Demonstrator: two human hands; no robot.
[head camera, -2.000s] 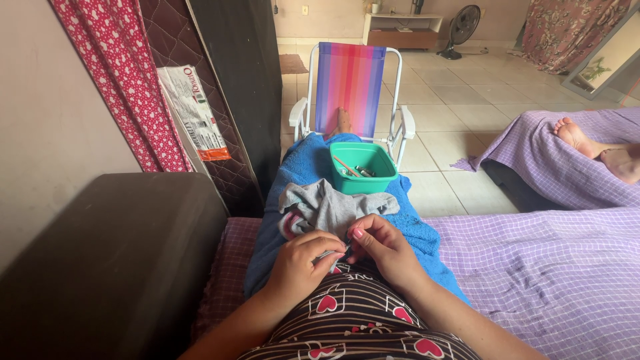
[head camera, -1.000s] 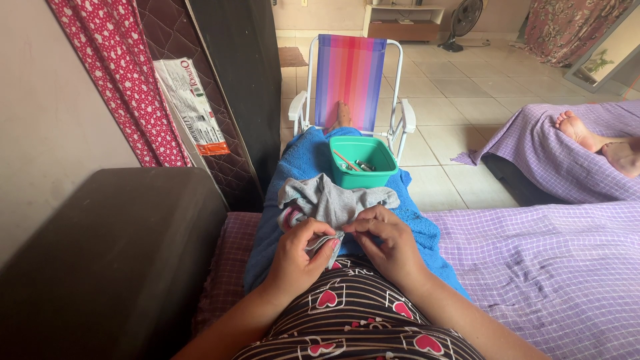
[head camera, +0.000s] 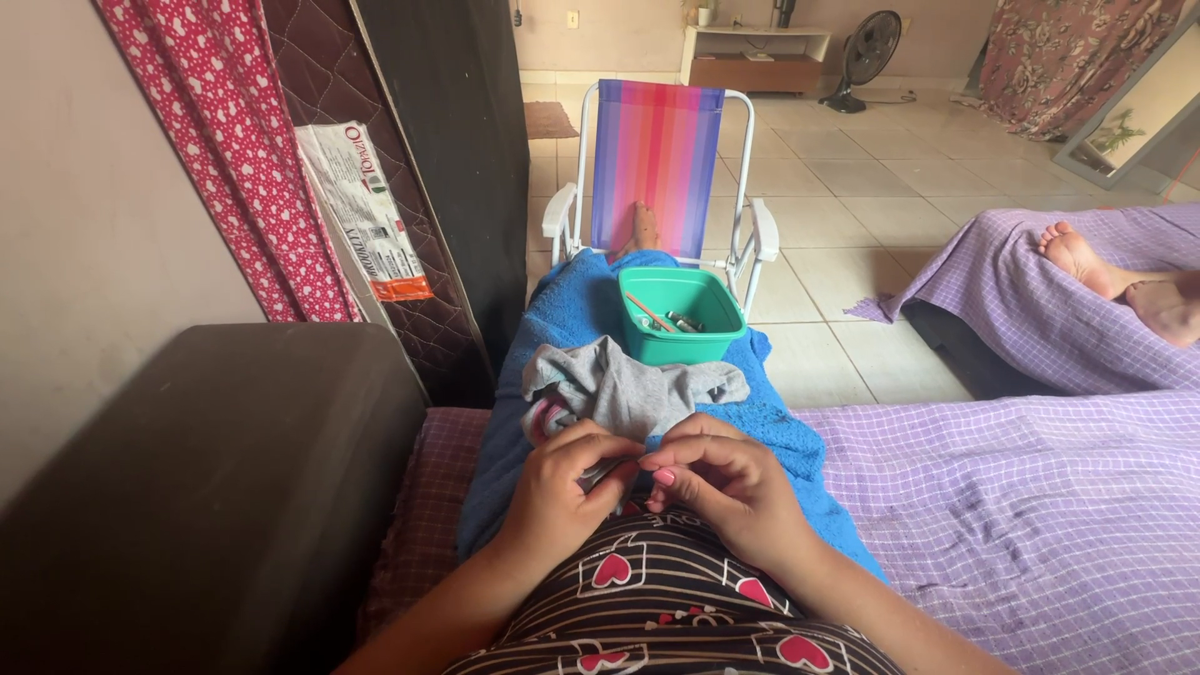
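Observation:
A gray cloth garment (head camera: 633, 384) lies bunched on the blue towel (head camera: 572, 309) over my legs. My left hand (head camera: 577, 478) pinches a gray fold of fabric between thumb and fingers, at the garment's near side. Close against it, my right hand (head camera: 727, 483) has its thumb and fingertips nearly together at the edge of that fold; whether it holds anything fine, such as a thread or needle, is too small to tell. Beyond the garment, a green plastic tub (head camera: 682, 354) rests on the towel with a thin orange-pink stick and small metallic items inside.
A folding chair with a striped seat (head camera: 656, 169) supports my foot. The dark sofa armrest (head camera: 216, 469) is at my left, and a purple checked cover (head camera: 1012, 506) spreads at my right. Another person's feet (head camera: 1087, 262) rest farther right. A black fan (head camera: 867, 56) stands at the back.
Both hands stay close together at the cloth, with small shifts of the fingers. The gray fold that stuck up between them one second ago is now mostly covered by my left hand.

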